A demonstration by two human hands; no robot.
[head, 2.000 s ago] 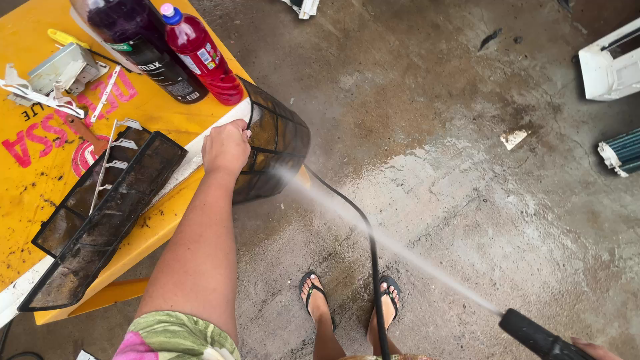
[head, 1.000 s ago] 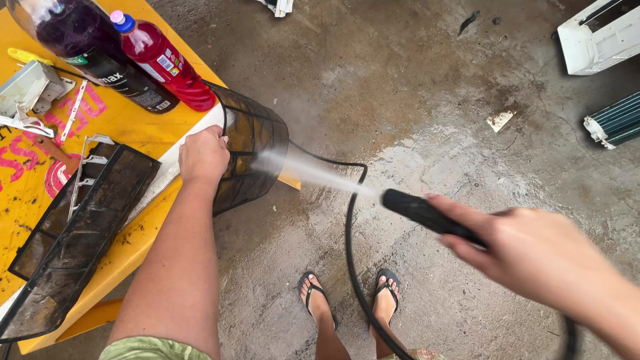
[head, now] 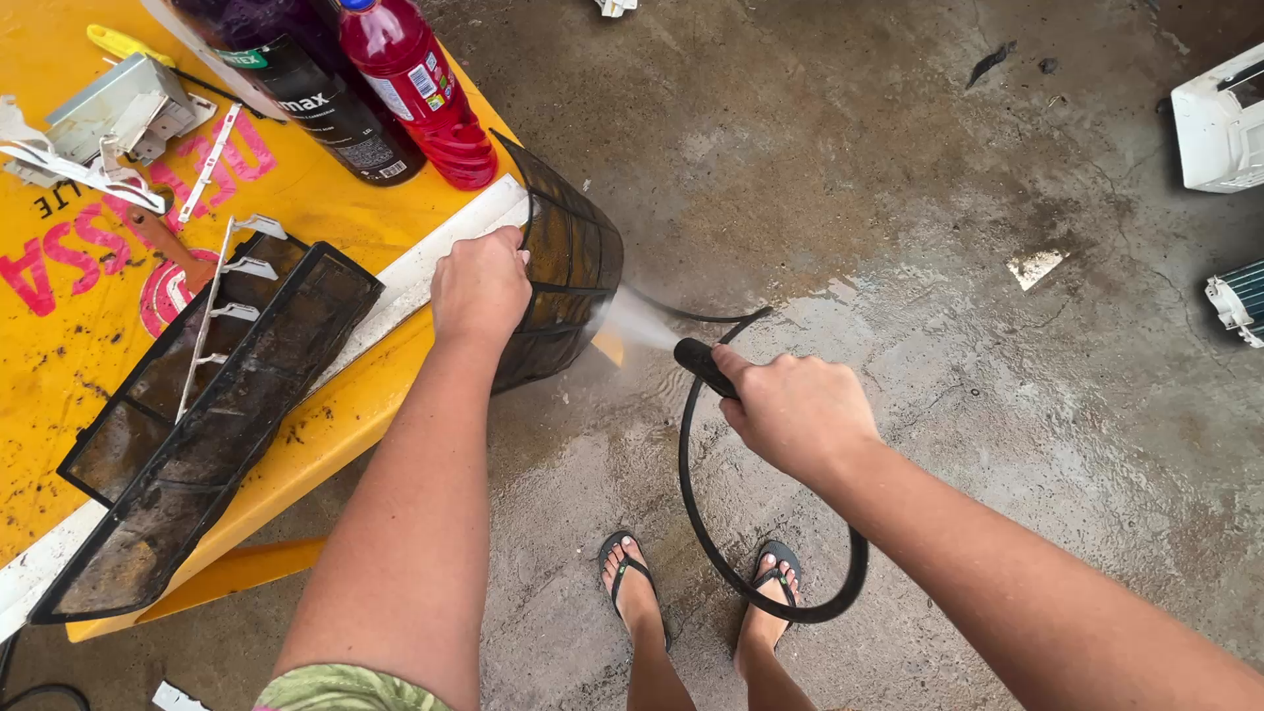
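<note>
My left hand grips one end of a curved mesh air filter with a black frame at the edge of a yellow table. In my right hand is a black spray nozzle, pointing left. A white jet of water leaves its tip and strikes the lower right of the filter. Two more dirty mesh filters lie crossed on the table, left of my left arm, with a white clipped plastic strip on top. Part of the nozzle's grip is hidden by my fingers.
A red bottle and a large dark bottle stand by the table edge. Metal and plastic parts and a brown-handled tool lie farther left. A black hose loops above my feet. White casings rest on wet concrete at right.
My right hand has moved left with the nozzle, close to the filter, and the visible jet is shorter. The left hand keeps its hold on the filter.
</note>
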